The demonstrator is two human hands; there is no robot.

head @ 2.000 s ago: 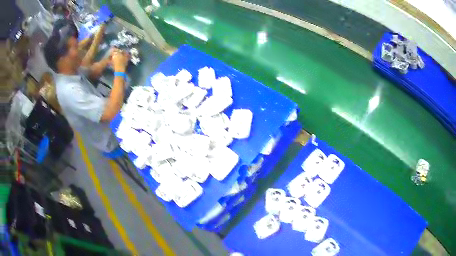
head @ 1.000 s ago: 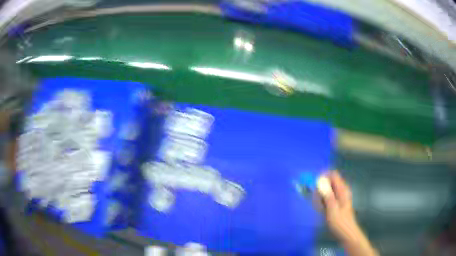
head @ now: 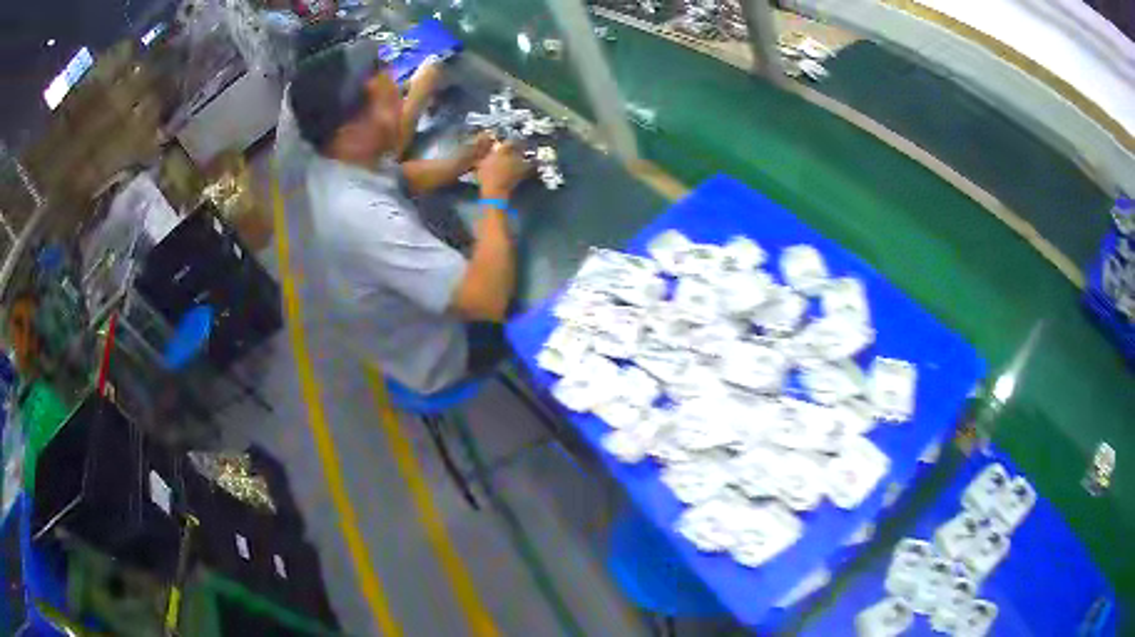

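Neither of my hands is in the picture. A large heap of white plastic housings (head: 734, 386) lies on the top blue sheet (head: 722, 212) of a stack at centre right, with more white pieces showing between the layers at its edge. Several white housings with dark openings (head: 943, 585) lie in a loose group on a lower blue sheet (head: 1058, 566) at the bottom right. A small white unit with a yellowish part (head: 1100, 468) lies on the green belt (head: 871, 249).
A seated person (head: 398, 249) in a grey shirt works at a dark mat with a pile of white parts (head: 517, 118). A blue stool (head: 660, 572) stands below the stack. Black crates (head: 106, 479) are at the left, beside yellow floor lines (head: 326, 460). Another blue sheet (head: 1108, 292) is at the far right.
The view has swung left, bringing the seated person and heap back in. The hand seen at the lower right one second ago, holding a small pale thing, is out of the picture.
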